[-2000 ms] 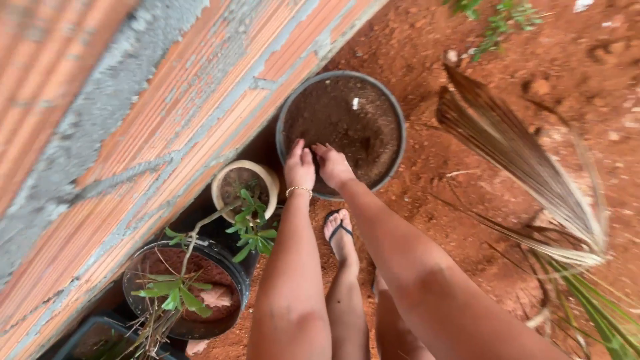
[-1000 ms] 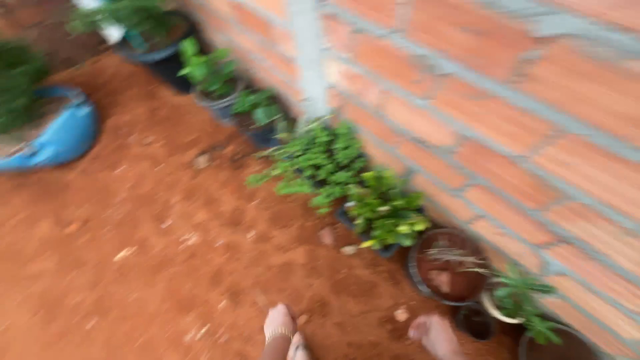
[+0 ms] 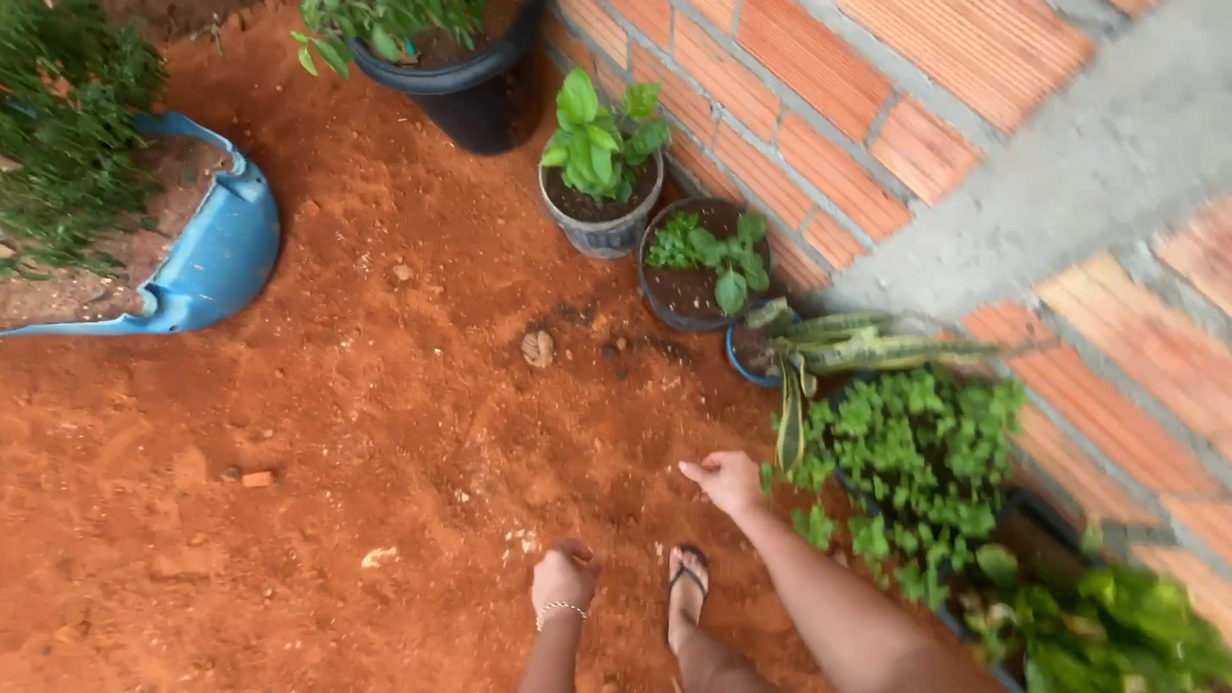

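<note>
My left hand (image 3: 566, 577), with a thin bracelet at its wrist, hangs over the red soil (image 3: 404, 423), its fingers curled; whether it holds anything cannot be told. To its right and a little higher, my right hand (image 3: 724, 479) has bent fingers, the thumb and forefinger near each other, and its contents are also unclear. The right hand is nearest a leafy green plant (image 3: 914, 452) and a drooping variegated snake plant (image 3: 789, 414) in a blue-rimmed pot (image 3: 748, 361). Neither hand visibly touches a pot.
Along the brick wall (image 3: 828, 106) stand a round pot with small seedlings (image 3: 664, 289), a whitish pot with a leafy plant (image 3: 606, 236) and a large black pot (image 3: 472, 106). A cut blue plastic container (image 3: 217, 250) holds a bushy plant at left. A sandalled foot (image 3: 686, 577) shows below.
Two seconds ago both hands were at the soil in a large round pot; now they are above open ground. The view has swung strongly along the row of pots.
</note>
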